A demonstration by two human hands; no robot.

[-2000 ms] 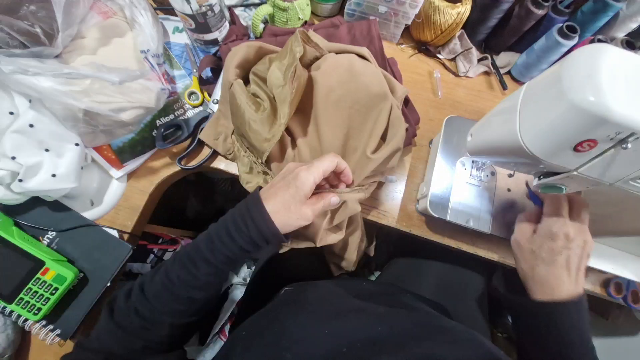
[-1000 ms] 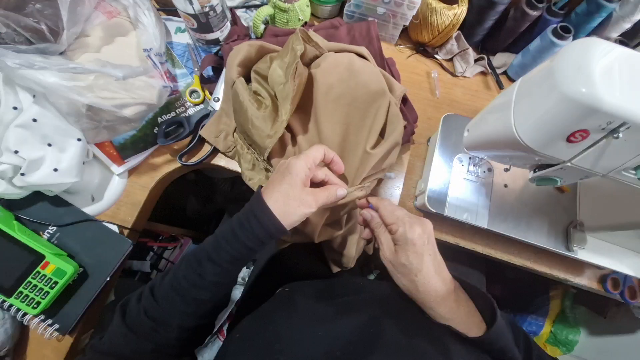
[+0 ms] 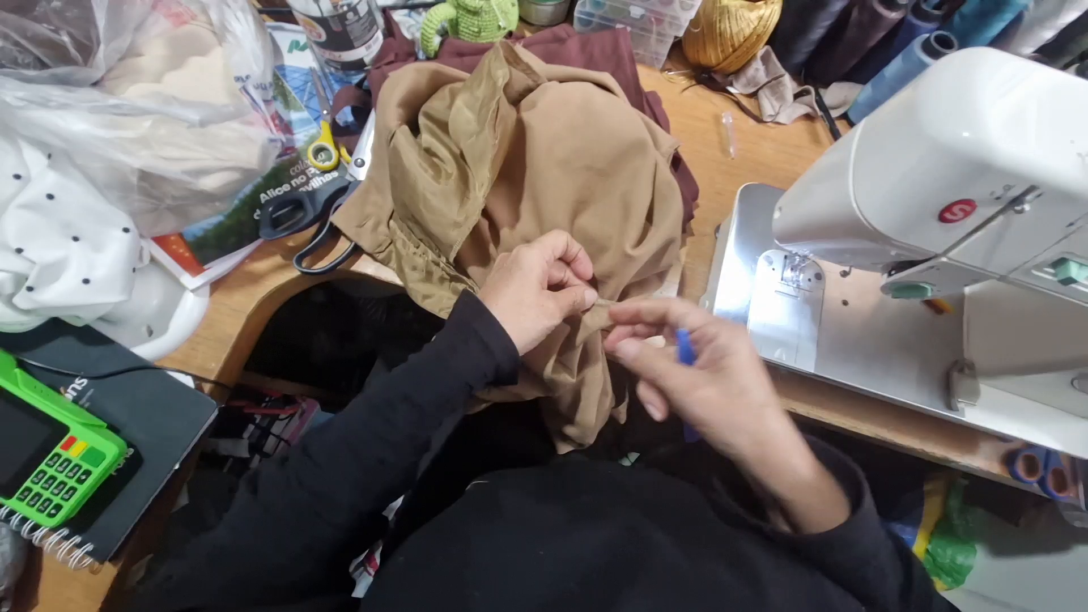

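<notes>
Brown fabric of a garment (image 3: 586, 170) lies bunched over the table's front edge, with a shinier olive-tan lining (image 3: 442, 178) folded out on its left. My left hand (image 3: 540, 285) pinches a fold of it between thumb and fingers. Close on its right, my right hand (image 3: 697, 357) has thumb and forefinger at the same fold, and a small blue tool (image 3: 685, 347), its kind unclear, is held in the palm. The right hand is slightly blurred. Under the brown fabric lies maroon cloth (image 3: 625, 59).
A white sewing machine (image 3: 935, 161) stands at the right. Black-handled scissors (image 3: 293, 212) and yellow-handled scissors (image 3: 323, 153) lie left of the garment. Farther left are a plastic bag (image 3: 170, 110), dotted white cloth (image 3: 59, 229) and a green card terminal (image 3: 59, 459). Thread cones (image 3: 901, 76) stand behind the machine.
My right hand has come from the sewing machine's needle area to the garment, beside my left hand, with the blue tool. My left hand stays on the fabric fold.
</notes>
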